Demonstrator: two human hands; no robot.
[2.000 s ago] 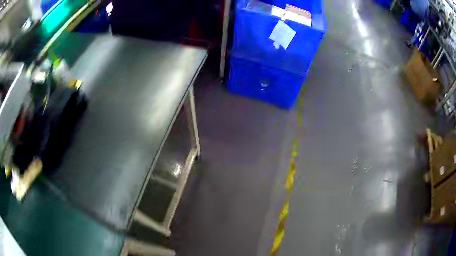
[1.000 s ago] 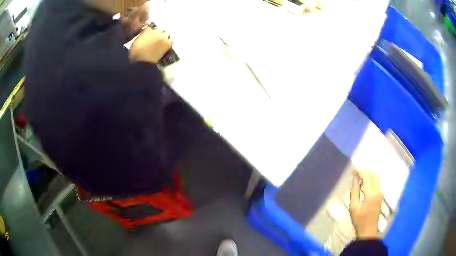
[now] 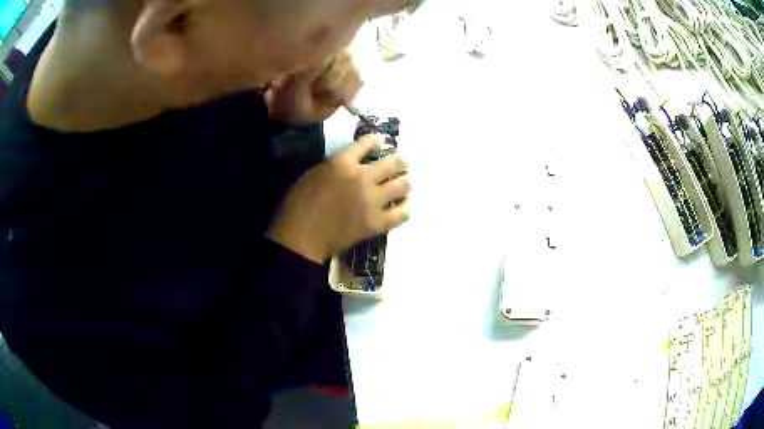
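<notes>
Neither of my hands is in view. On the white table (image 3: 436, 343) in front of me lies a white power strip housing or back cover (image 3: 526, 293), with small dark holes and a rounded end. Glare washes out its upper part. Another white cover (image 3: 536, 398) lies nearer, cut off by the bottom edge. Several open base shells (image 3: 677, 201) with dark inserts and wires lie in a row at the right. A cream patterned sheet or set of plastic parts (image 3: 710, 360) lies below them.
A seated coworker (image 3: 151, 251) in dark clothes fills the left side. Their hand (image 3: 348, 197) rests on an open wired shell (image 3: 360, 272), while the other holds a thin tool at its top. Coiled white cords (image 3: 687, 42) lie at the upper right.
The view has moved from the blue bin to over the coworker's table. My right hand, seen over the bin contents one second ago, is out of the picture.
</notes>
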